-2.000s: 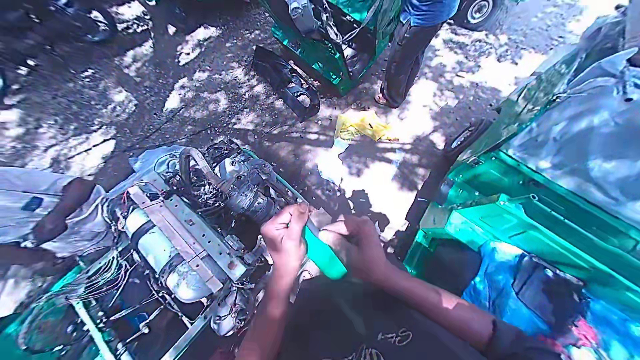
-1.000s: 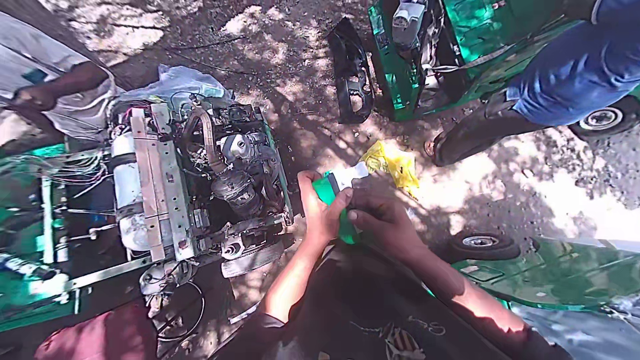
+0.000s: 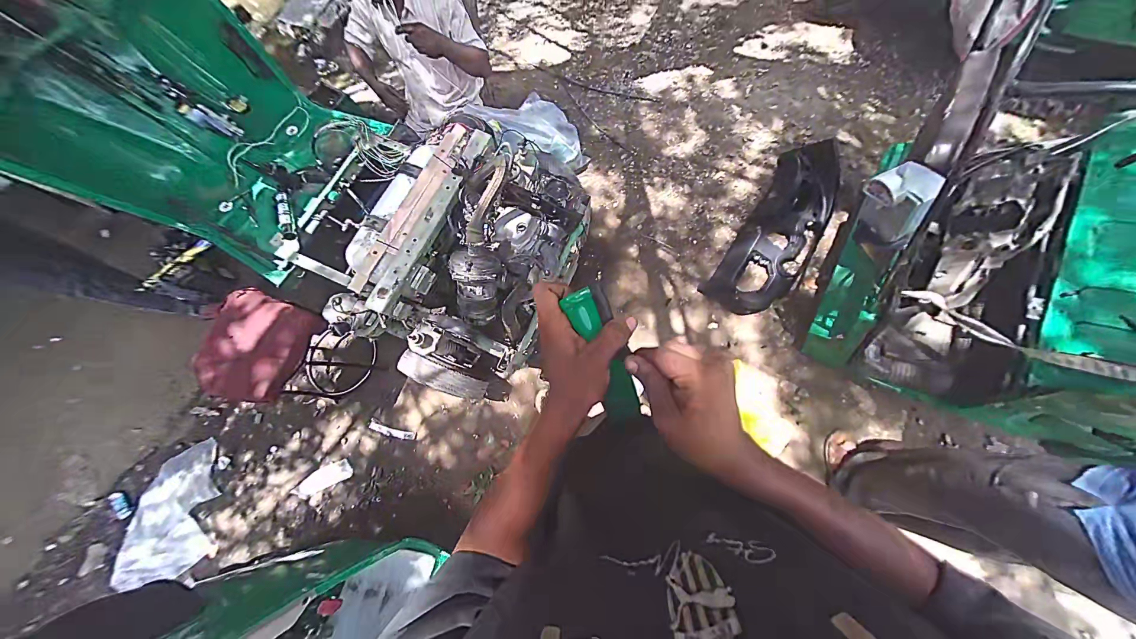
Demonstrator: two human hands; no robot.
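My left hand (image 3: pixel 572 355) is wrapped around a green piece (image 3: pixel 583 312), whose glossy top end shows above the thumb and whose lower part runs down toward my dark shirt. A dark strip lies along its right edge near the top. Close to its right side is my right hand (image 3: pixel 688 395), with the fingers curled and the thumb near the fingertips; whether something thin is pinched there cannot be made out. Beyond my left hand stands an exposed engine assembly (image 3: pixel 475 275) with a hose, wiring and a metal crossbar (image 3: pixel 417 213).
A person in a light shirt (image 3: pixel 426 62) is behind the engine; another person's leg (image 3: pixel 958 506) is at right. A black plastic panel (image 3: pixel 781 231) lies on the ground beside a green vehicle body (image 3: pixel 1092 266). A red cloth-like item (image 3: pixel 256 344) and plastic sheet (image 3: pixel 169 519) are at left.
The view has turned a lot. One second ago a white piece showed at my fingers by the green piece; it is not visible there now. The green piece remains in my left hand.
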